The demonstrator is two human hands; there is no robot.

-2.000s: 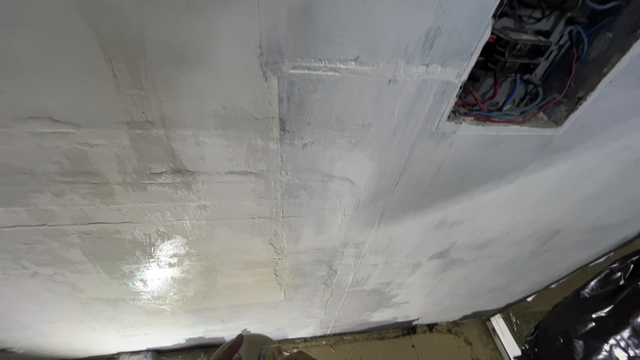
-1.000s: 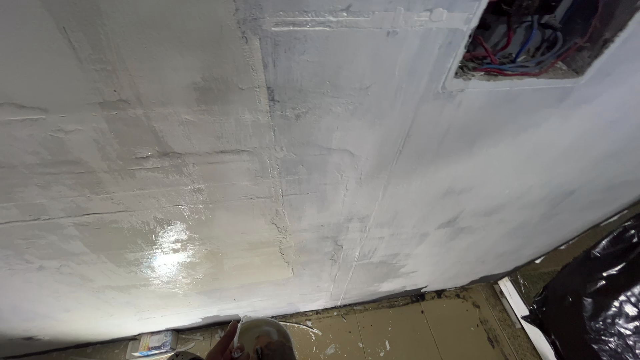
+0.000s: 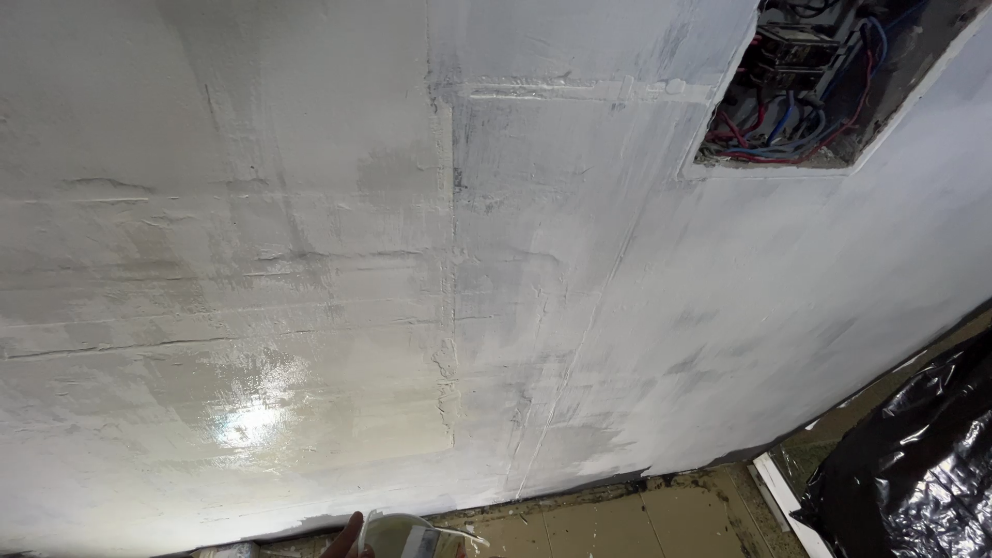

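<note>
At the bottom edge, the fingers of my left hand grip the left rim of a round, translucent plastic tub. A thin white strip, perhaps its handle, sticks out to the right. A small skin-coloured patch shows at the tub's right side, cut off by the frame; whether it is my right hand I cannot tell. Behind and above stands a wall with patchy white and grey coating, ridges and seams. Wet-looking glare shines on its lower left.
An open wall recess at upper right holds red, blue and black wires. Brown floor tiles with pale specks run along the wall's foot. A shiny black plastic sheet or bag lies at lower right, beside a white strip. A pale object is cut off at lower left.
The view dips and then rises again. The tub stays at the bottom edge with my left hand on it; less of it shows than one second ago. The wall coating looks unchanged.
</note>
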